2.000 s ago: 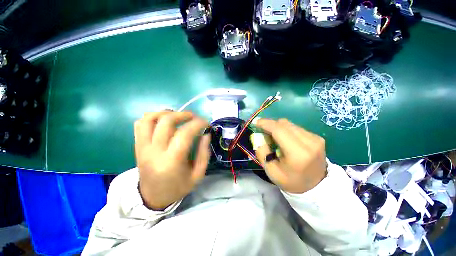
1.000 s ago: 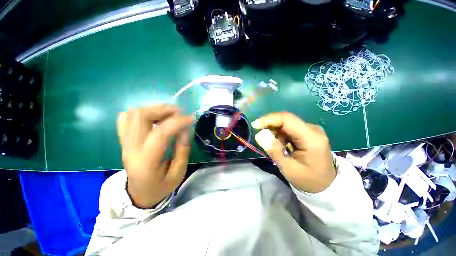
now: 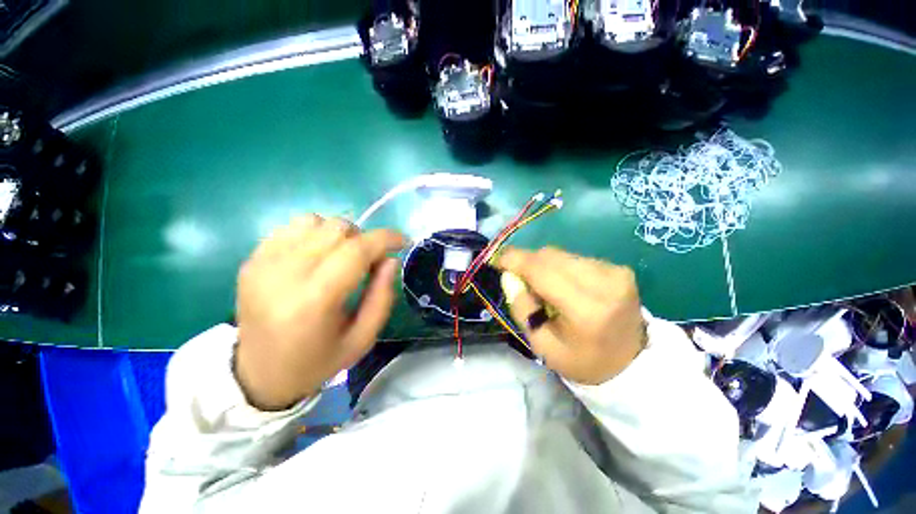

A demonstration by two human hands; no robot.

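A round black camera housing (image 3: pixel 434 291) sits at the bench's front edge, its open side up, with a small white block (image 3: pixel 456 259) inside. Its white bracket (image 3: pixel 447 213) stands behind it. Red, yellow and dark wire leads (image 3: pixel 499 241) rise from it to the upper right; others hang over the front rim. My left hand (image 3: pixel 316 306) is left of the housing, thumb and forefinger apart near the rim, with nothing visible between them. My right hand (image 3: pixel 578 313) is at the right rim, curled around a small hand tool with a pale yellow grip (image 3: pixel 514 288), mostly hidden by the fingers.
Black camera modules with silver tops (image 3: pixel 464 92) stand beyond the hands; more dark units (image 3: pixel 45 216) are at far left. A tangle of thin white rings (image 3: pixel 693 191) lies right. White and black shells (image 3: pixel 804 402) are lower right, a blue bin (image 3: pixel 95 427) lower left.
The leads, blurred a second ago, now show sharply. My left hand has shifted slightly and its fingertips are closer to the rim. My right hand has moved in to the right rim.
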